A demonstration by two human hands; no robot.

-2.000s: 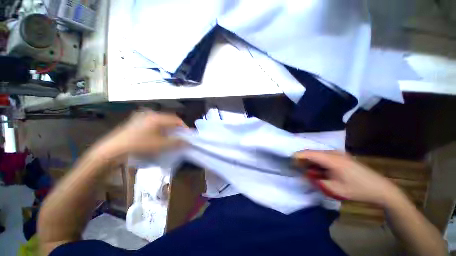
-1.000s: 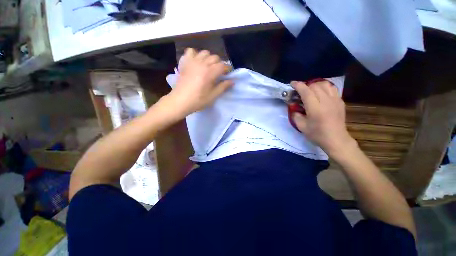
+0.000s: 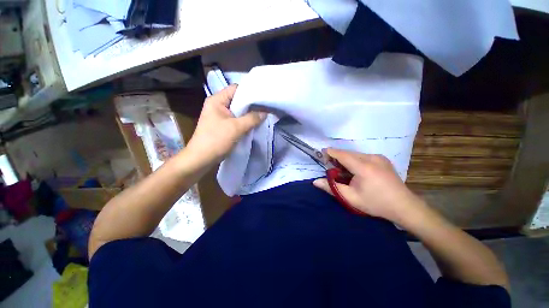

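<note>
White cut fabric (image 3: 361, 96) lies over my lap, with thin dark lines across it and its left part folded up. My left hand (image 3: 220, 126) grips the folded part at the left, thumb on top. My right hand (image 3: 367, 180) holds scissors (image 3: 319, 157) with red handles. Their blades point up and left at the cloth beside the fold, slightly apart. The fingers under the cloth are hidden.
The white table (image 3: 204, 27) runs across the top, with white scraps and a dark folded piece (image 3: 150, 15) at left. White and navy cloth (image 3: 442, 30) hangs over its edge. A box of white scraps (image 3: 180, 210) stands left, brown slatted strips (image 3: 469, 150) right.
My left hand has moved down and left and folded the cloth up. My right hand has lowered, and the scissor blades now show clearly, pointing up-left. The cloth lies more spread out.
</note>
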